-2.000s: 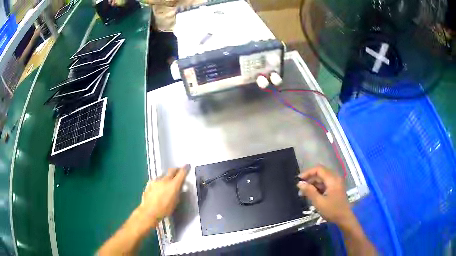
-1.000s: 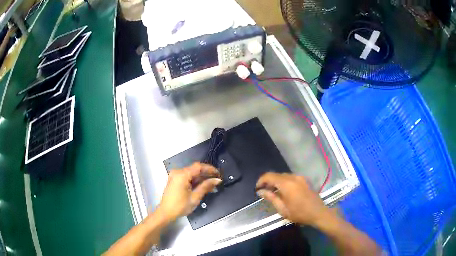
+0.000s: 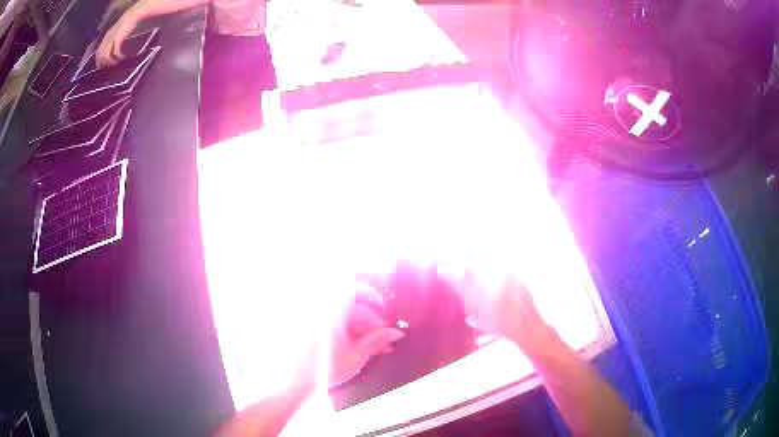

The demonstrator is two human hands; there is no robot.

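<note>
The light box [image 3: 282, 222] glares white and pink and washes out the middle of the picture. A solar panel [image 3: 427, 346] lies back up on its front part, only its lower area showing dark through the glare. My left hand [image 3: 363, 337] is over the panel's left part, fingers bent and close together. My right hand [image 3: 504, 307] is at the panel's right side, its fingers mostly lost in the glare. Whether either hand holds the cable or a connector cannot be seen. The cable and test leads are hidden by the glare.
The bench meter [image 3: 376, 81] stands at the box's back, its front washed out. Stacked panels [image 3: 81, 213] lie on the green belt at left. Another person's hand [image 3: 115, 43] reaches over the far panels. A blue basket [image 3: 692, 282] and black fan [image 3: 589, 111] are at right.
The light box has gone from grey to a strong pink-white glare. Another person's arm has come in over the far panels. My hands have moved slightly right, still over the panel.
</note>
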